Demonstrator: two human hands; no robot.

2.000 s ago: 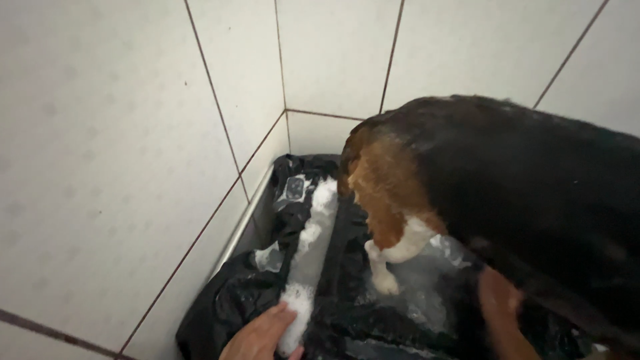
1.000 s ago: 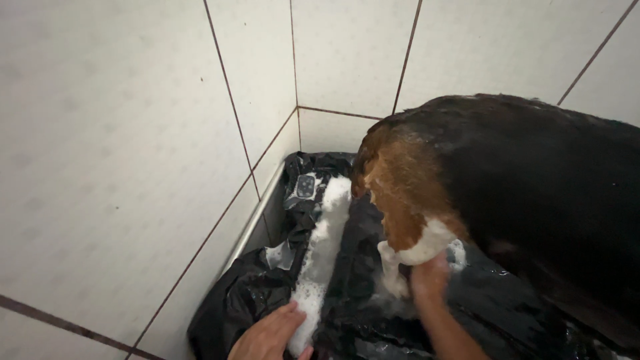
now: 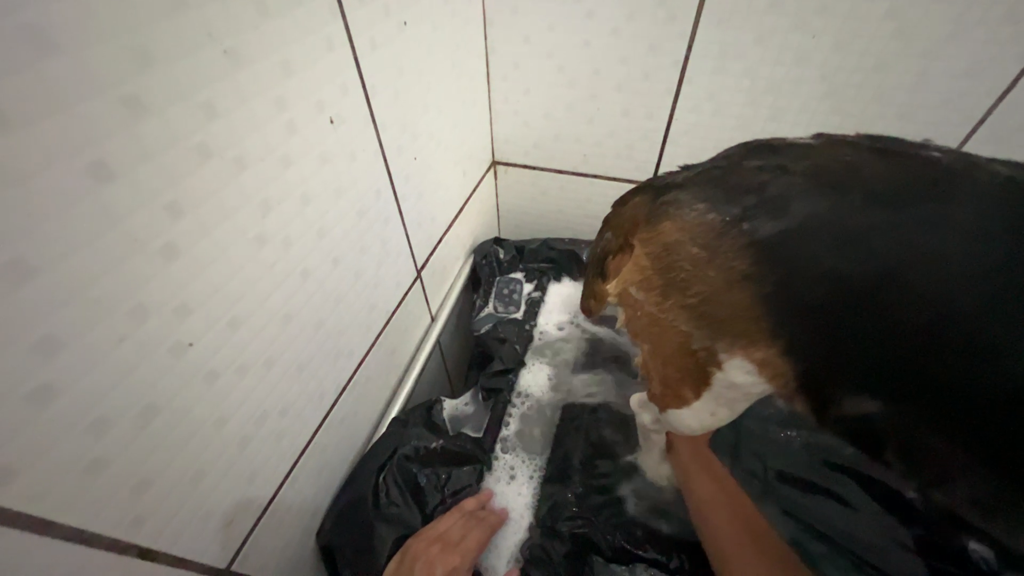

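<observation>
A wet black, brown and white dog [image 3: 864, 264] stands at the right, its rear toward the tiled corner. My right forearm reaches up from the bottom edge to the dog's white hind leg [image 3: 652, 440]; the right hand itself is hidden behind the white fur, so its grip cannot be seen. My left hand [image 3: 452, 536] rests at the lower middle, fingertips touching a strip of white foam [image 3: 524, 424] on black plastic sheeting [image 3: 592, 480]. Cloudy water lies on the sheeting around the hind leg.
White tiled walls [image 3: 240, 200] with dark joints meet behind the sheeting. A pale metal tube [image 3: 424, 352] runs along the left side under the plastic. Foamy puddles [image 3: 508, 296] sit in folds of the sheeting near the corner.
My right hand has moved from beneath the dog's belly to its hind leg, where fur now hides it. Whitish water has spread from the foam strip toward the leg.
</observation>
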